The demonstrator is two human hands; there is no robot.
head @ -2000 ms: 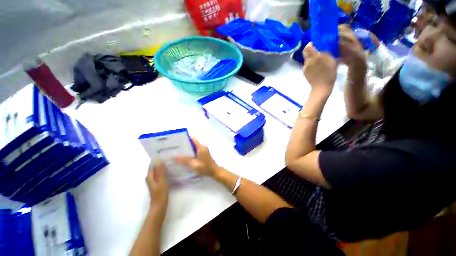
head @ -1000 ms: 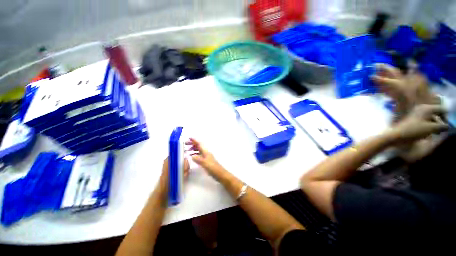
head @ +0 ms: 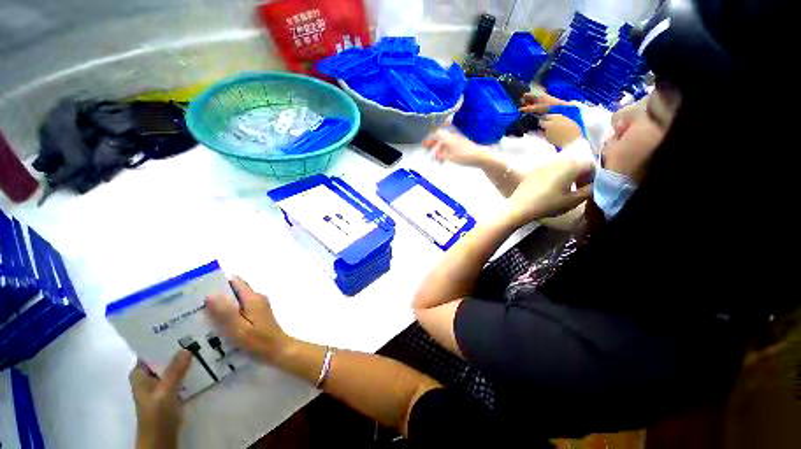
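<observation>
A white retail box [head: 180, 320] with a black cable picture and a blue top edge is held at the lower left, front face toward me. My left hand [head: 160, 396] holds its lower left edge, with the thumb on the front. My right hand [head: 246, 320] holds its right side, with fingers over the front; this hand is slightly blurred. Open boxes with blue flaps [head: 338, 230] stand stacked beyond my right hand. One more open box [head: 428, 209] lies flat to the right of that stack.
Finished boxes [head: 35, 285] are piled at the left edge, partly cut off. A green basket [head: 204, 145], a black phone [head: 378, 149] and a basin [head: 400, 125] of blue pieces stand behind. A person [head: 544, 351] sits close on the right, arms over the table.
The view has turned right. The box, edge-on a second ago, now shows its picture face, and my right hand has closed on it. The neighbour's hands no longer hold up a blue piece.
</observation>
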